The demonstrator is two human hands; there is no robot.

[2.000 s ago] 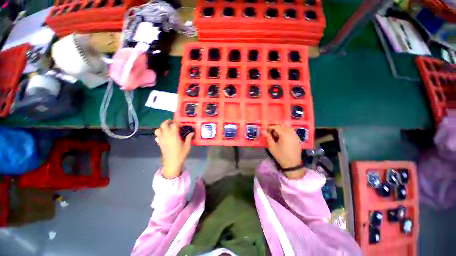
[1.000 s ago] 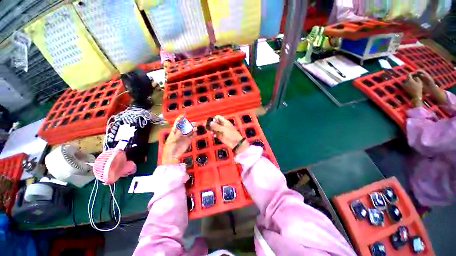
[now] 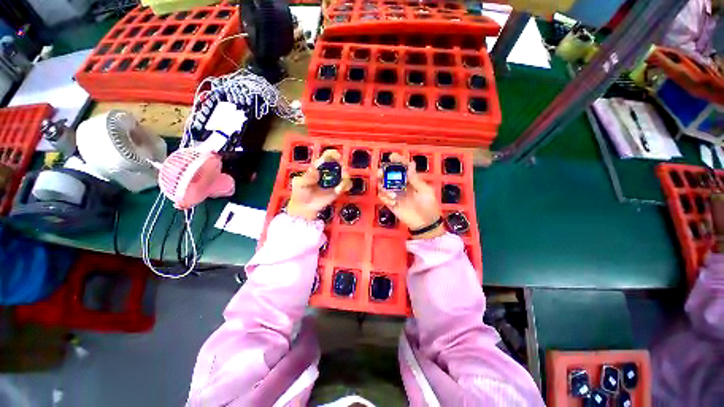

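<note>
My left hand (image 3: 308, 197) holds a smartwatch head (image 3: 329, 175) above the work tray; its screen is mostly dark with small coloured marks. My right hand (image 3: 413, 205) holds another smartwatch head (image 3: 394, 179) with a lit blue and white screen. The red work tray (image 3: 363, 248) lies under both hands on the green bench. Dark watch heads sit in many of its pockets, and some pockets in the lower middle are bare red. My hands and sleeves hide parts of the tray.
Stacked red trays (image 3: 397, 125) stand behind the work tray. Left are a pink fan (image 3: 184, 176), a white fan (image 3: 119, 147), cables and a white slip (image 3: 240, 220). A metal post (image 3: 587, 83) rises at right. A side tray (image 3: 562, 366) with loose watches is low right. Another person's sleeve (image 3: 706, 298) shows.
The view has turned back down and the tray looks straighter. Both hands have come to similar heights with a watch in each. The right-hand watch now shows its lit screen.
</note>
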